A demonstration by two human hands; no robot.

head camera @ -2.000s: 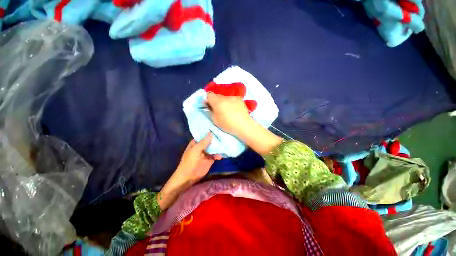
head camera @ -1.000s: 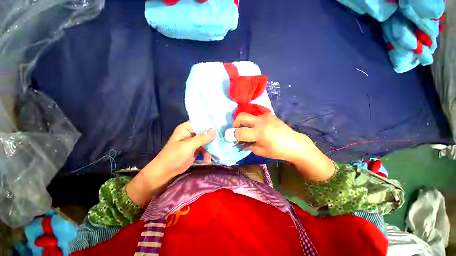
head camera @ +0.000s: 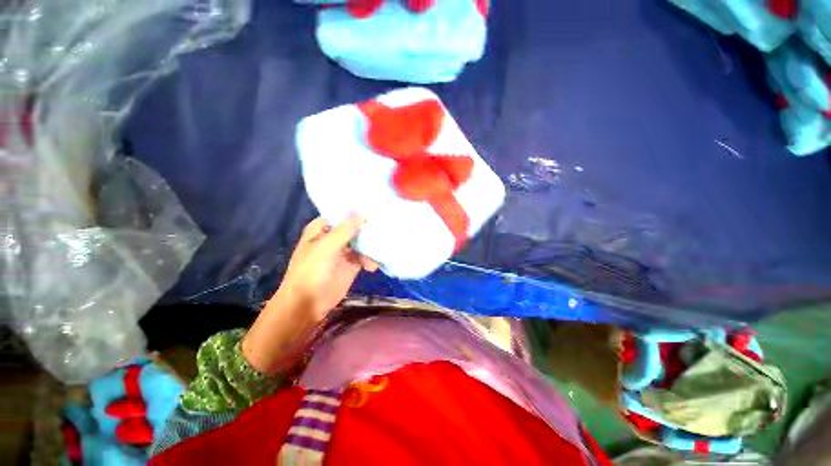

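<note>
A plush gift box [head camera: 337, 164], light blue but nearly white under glare, is held above the table's near edge with its face towards me. A puffy red bow [head camera: 410, 132] and a flat red ribbon band [head camera: 449, 214] cross it. My left hand [head camera: 321, 268] pinches its lower left edge, thumb on the face and fingers mostly hidden behind. A fine pale thread [head camera: 483, 271] runs right from the toy's lower corner. My right hand is out of the picture.
The dark blue table cover [head camera: 629, 136] bears blue plush toys [head camera: 401, 45] at the far side. A crumpled clear bag [head camera: 82, 246] lies left. A bright blue strip [head camera: 519, 294] lines the near edge. A box of toys [head camera: 674, 378] with olive-grey cloth stands right.
My right hand has left the toy and gone out of view. The toy is turned and raised in my left hand, its bowed face showing fully. The view has shifted, exposing the bright blue strip.
</note>
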